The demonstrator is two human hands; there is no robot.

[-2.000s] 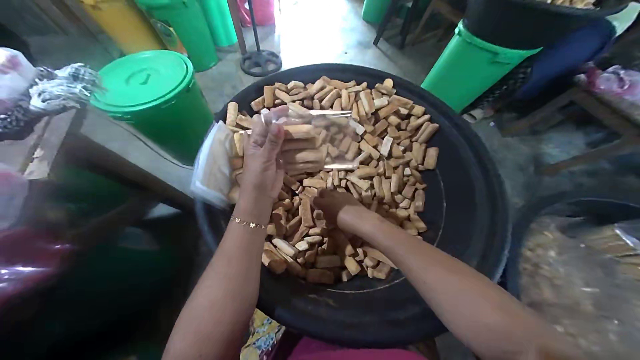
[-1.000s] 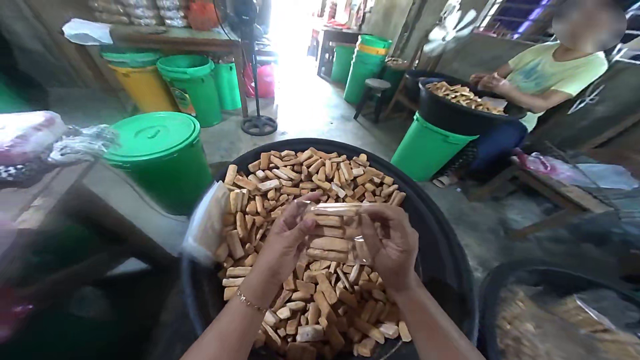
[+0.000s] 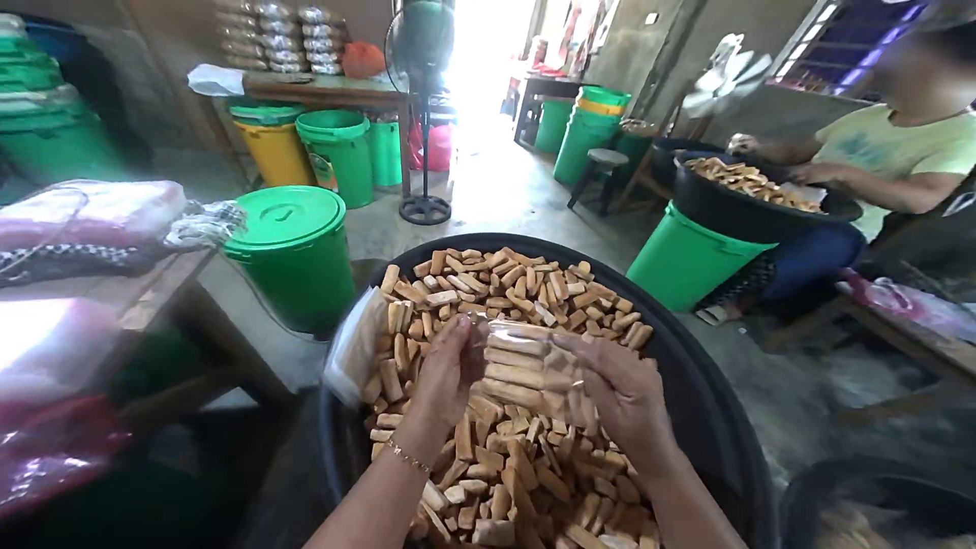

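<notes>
A clear plastic bag [image 3: 526, 366] with several baked sticks stacked in it is held between my two hands. My left hand [image 3: 450, 362] grips its left end, and a thin bracelet is on that wrist. My right hand [image 3: 621, 385] holds the right end, fingers over the plastic. Below them, many loose brown baked sticks [image 3: 496, 450] fill much of a wide black round tub [image 3: 717, 389]. A stack of flat clear plastic bags [image 3: 358, 347] lies at the tub's left rim.
A lidded green bucket [image 3: 290, 217] stands beyond the tub at left, near a wooden table [image 3: 164, 282] with packages. At right, a person [image 3: 888, 160] sits at another black tub [image 3: 709, 198] of sticks, beside a green bin [image 3: 694, 255]. A fan [image 3: 423, 114] stands behind.
Two seconds ago my right hand was down among the loose sticks while the left held the bag. Now both hands are at the bag. The view has tilted up.
</notes>
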